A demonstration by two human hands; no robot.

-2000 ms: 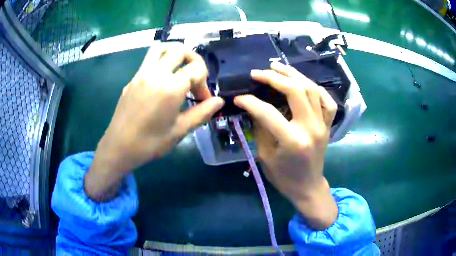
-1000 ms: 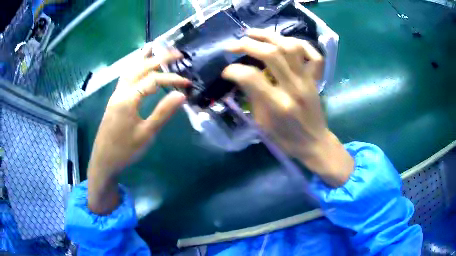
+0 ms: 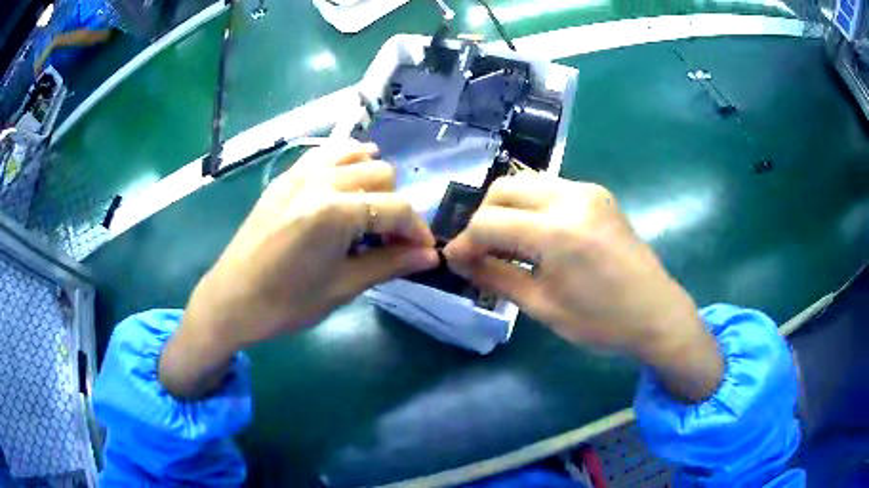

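The white device housing (image 3: 448,327) lies at a slant on the green surface, with the black inner module (image 3: 429,148) filling it. A round black part (image 3: 535,124) sits at its right side. My left hand (image 3: 310,243) and my right hand (image 3: 581,262) meet over the near part of the module. Thumb and fingers of each are pinched together, nearly touching, at a small dark piece, perhaps a cable, mostly hidden by the fingertips. Thin yellowish wires (image 3: 519,167) show beside my right hand.
A white dividing rail (image 3: 667,30) crosses behind the housing. Another white part (image 3: 360,11) lies beyond it. Small black pieces on a thin line (image 3: 726,109) lie at the right. A mesh panel (image 3: 38,353) stands at the left, and the beige bench edge (image 3: 534,448) is nearest me.
The housing has turned, and its round black part now shows at the right. My hands have come together at its near part. The purple-grey ribbon cable is no longer visible.
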